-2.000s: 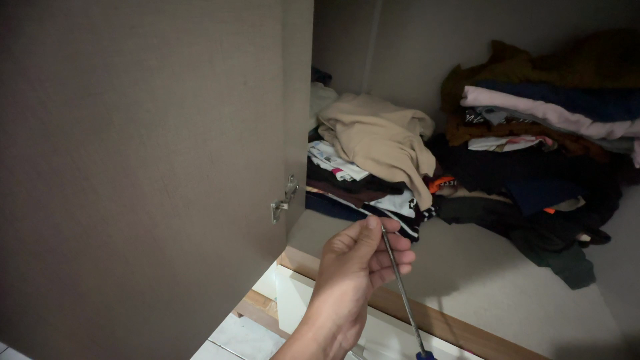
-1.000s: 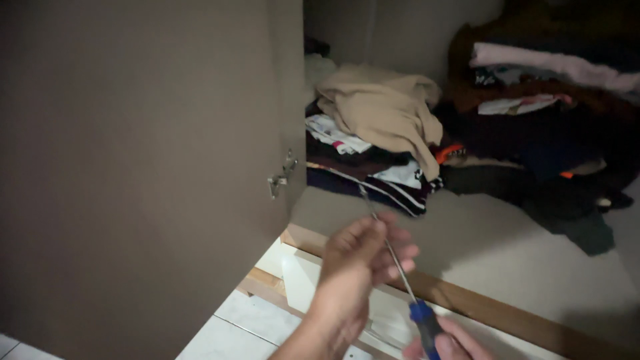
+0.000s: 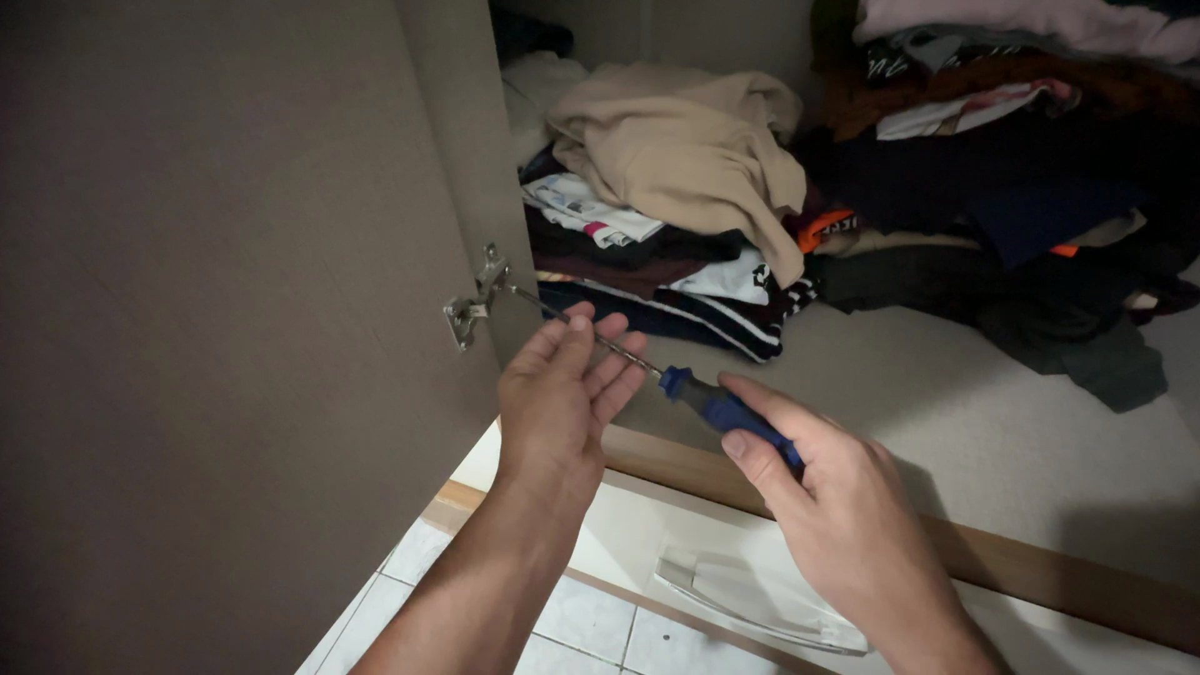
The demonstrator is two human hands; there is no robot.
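Note:
My right hand (image 3: pixel 834 478) grips the blue and dark handle of a screwdriver (image 3: pixel 727 412). Its long metal shaft runs up and left, held between the thumb and fingers of my left hand (image 3: pixel 562 384). The tip lies at the metal cabinet hinge (image 3: pixel 487 291), on the part fixed to the side panel; whether it sits in a screw cannot be told. The hinge joins the cabinet door (image 3: pixel 244 328), which stands open at the left, to that panel.
A pile of clothes with a beige garment (image 3: pixel 675 141) on top lies on the cabinet shelf (image 3: pixel 919 375) behind my hands. More dark clothes (image 3: pixel 1012 206) lie at the right. Below are a white drawer front with a handle (image 3: pixel 750 619) and the tiled floor (image 3: pixel 581 623).
My right hand has come into view and now holds the screwdriver's handle. The screwdriver has moved toward the hinge, with my left hand still at its shaft.

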